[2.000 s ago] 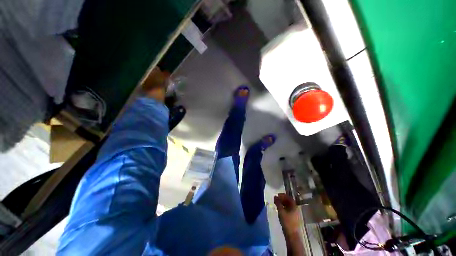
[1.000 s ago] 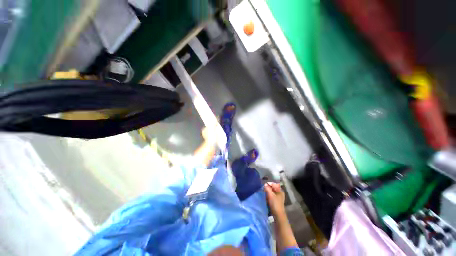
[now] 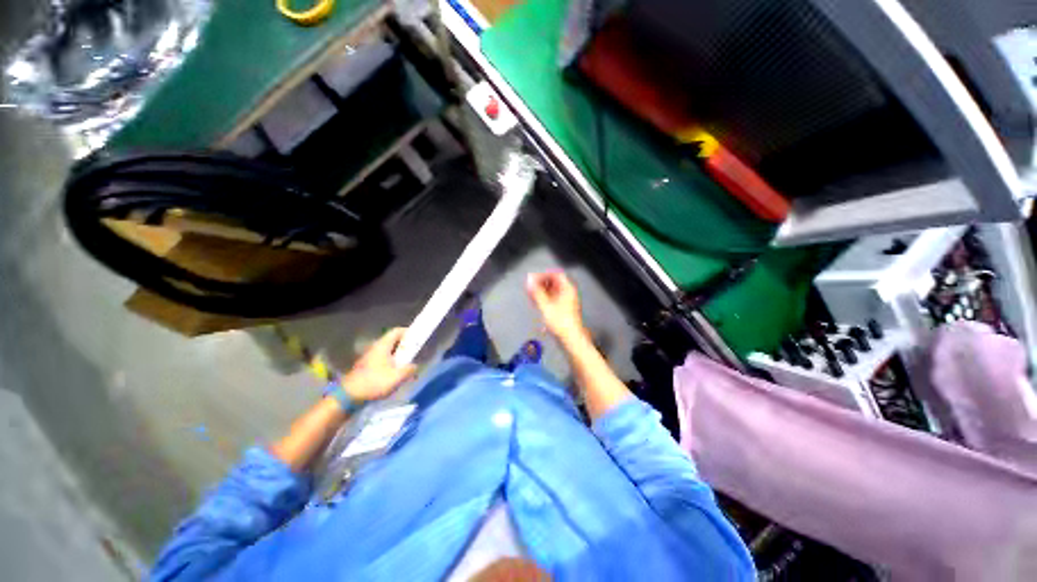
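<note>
A long white trim strip [image 3: 464, 268] slants up and away in front of me. Crinkled clear film [image 3: 519, 173] shows at its far end, close to the bench edge. My left hand [image 3: 380, 368], with a blue band on the wrist, is closed around the strip's near end. My right hand [image 3: 553, 298] is in front of me, to the right of the strip and apart from it. Its fingers are curled, and I cannot tell whether something small is between them.
A green bench [image 3: 529, 68] at right bears the cabinet [image 3: 881, 214] and a red bar [image 3: 745, 185]. A switch box [image 3: 479, 109] is on its edge. A black hose coil [image 3: 114, 244] and cardboard box [image 3: 171, 309] are at left. A person's pink sleeve [image 3: 819, 455] reaches in at lower right.
My left hand was low by the left-hand shelf, then held the strip pointing up-left. The strip now points up-right toward the bench. My right hand has risen, and the view has shifted to show the cabinet.
</note>
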